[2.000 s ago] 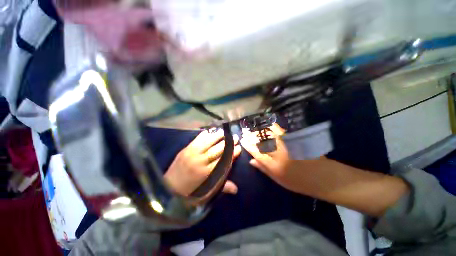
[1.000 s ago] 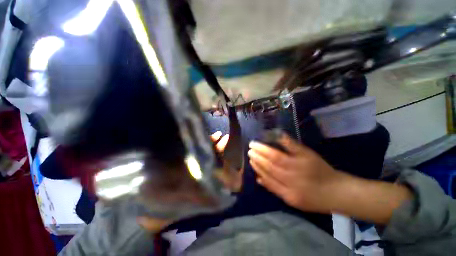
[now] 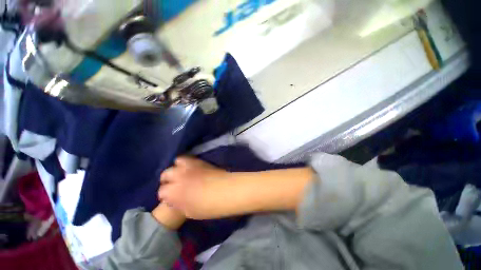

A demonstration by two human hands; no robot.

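The navy panel [image 3: 126, 158] lies across the machine bed and hangs over the front edge toward my lap. A navy piece also stands up right of the machine head [image 3: 232, 100]. My right hand [image 3: 184, 187] is on the navy cloth below the head, its fingers curled; whether they grip cloth is unclear. My left hand [image 3: 167, 215] shows only at the wrist, crossed under my right hand; its fingers are hidden. The needle area is hidden behind the metal parts [image 3: 198, 92].
The sewing machine has blue "JACK" lettering [image 3: 245, 16]. A yellow-orange tool [image 3: 430, 50] lies at the upper right. A grey ribbed table edge [image 3: 358, 126] runs at right. A white printed board [image 3: 95, 234] and red cloth [image 3: 37, 253] are at left. Blue items [image 3: 464, 126] are at far right.
The view has shifted, showing more of the machine's right side. My hands have moved from the needle area toward my lap and now cross. The large chrome loop no longer blocks the middle.
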